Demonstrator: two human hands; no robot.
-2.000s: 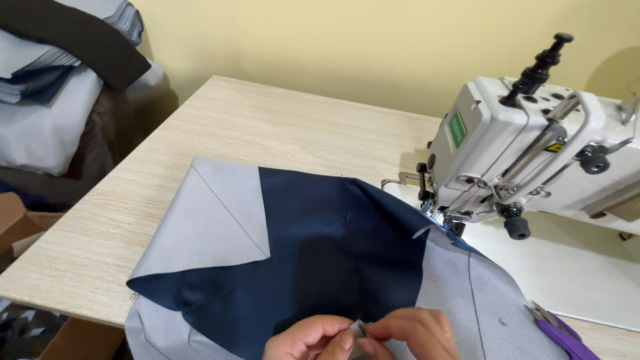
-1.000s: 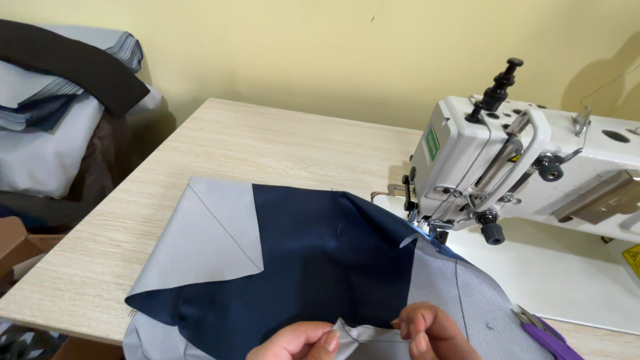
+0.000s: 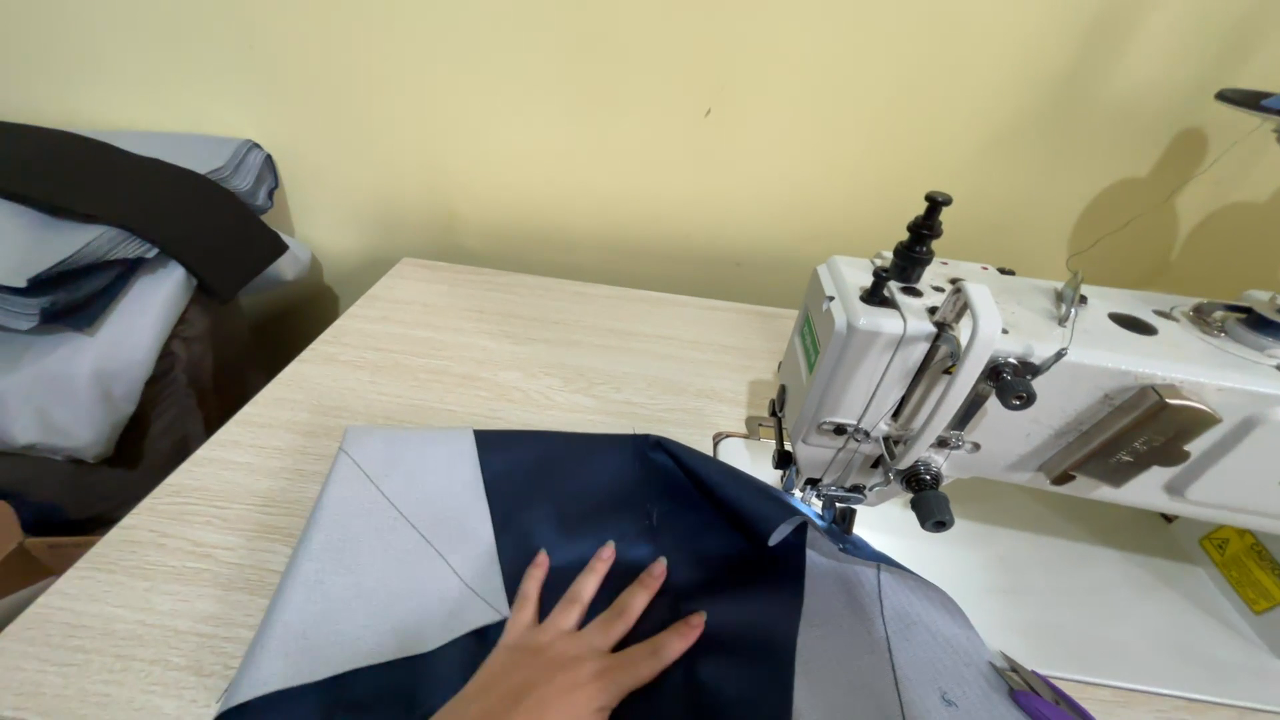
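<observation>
My left hand [image 3: 580, 655] lies flat with fingers spread on a navy and light grey fabric piece [image 3: 590, 480]. Nothing is gripped in it. My right hand is out of view. The fabric spreads over the wood-grain table, its grey corner at the left folded over. Its right edge runs under the needle area of a white industrial sewing machine [image 3: 900, 370]; the machine's head hides the exact spot. A small curled pale strip stands up from the fabric beside the presser foot. Purple-handled scissors [image 3: 1040, 692] lie at the fabric's lower right edge, partly cut off by the frame.
The wood-grain table [image 3: 560, 340] reaches toward a yellow wall. At the left are stacked grey and navy fabric pieces [image 3: 70, 260] under a black strip [image 3: 130, 195]. Part of a cardboard box [image 3: 50, 560] shows below them. A thread runs up from the machine at the right.
Both hands held a small grey edge of fabric at the bottom before. My left hand has let go and is spread on the navy part. My right hand has left the view.
</observation>
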